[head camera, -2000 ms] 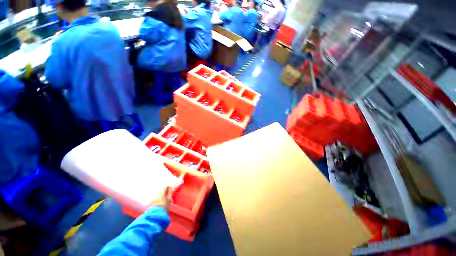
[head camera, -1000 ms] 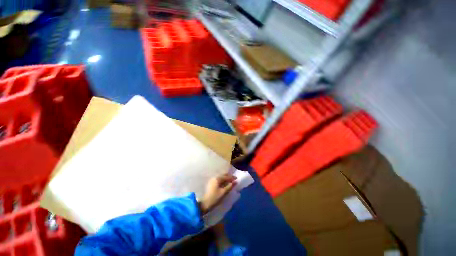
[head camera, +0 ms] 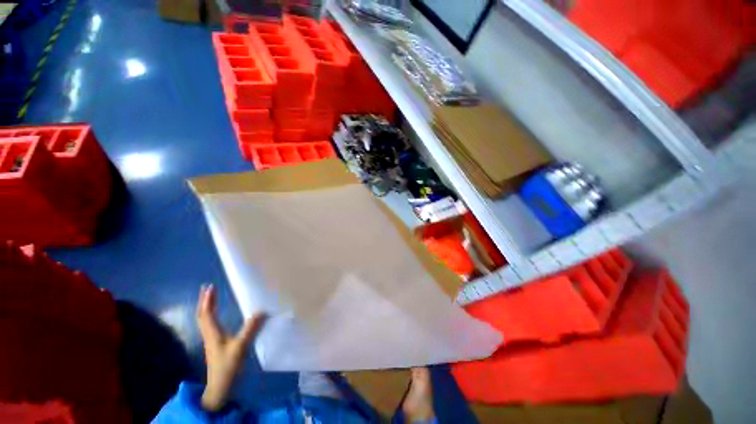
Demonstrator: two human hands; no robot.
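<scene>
A brown cardboard sheet (head camera: 319, 175) is held up and tilted in front of me. A thin, pale translucent white sheet (head camera: 373, 331) lies over most of it and overhangs its near edge. My left hand (head camera: 222, 348) is beside the near left edge, with fingers apart and nothing gripped. My right hand (head camera: 420, 397) is at the near edge, low in the picture; its fingers are partly hidden by the sheets, and it appears to hold the cardboard there.
Stacked red trays stand at the left (head camera: 58, 186), beyond the sheets (head camera: 290, 79) and at the lower right (head camera: 572, 356). A grey metal shelf (head camera: 609, 236) on the right holds cardboard pieces (head camera: 489, 145) and a blue bin (head camera: 551, 203) with whitish parts. Glossy blue floor shows on the left.
The view has swung right, from the seated workers to the shelf. The white sheet has moved from the red trays onto the cardboard sheet. My left hand has let go of it.
</scene>
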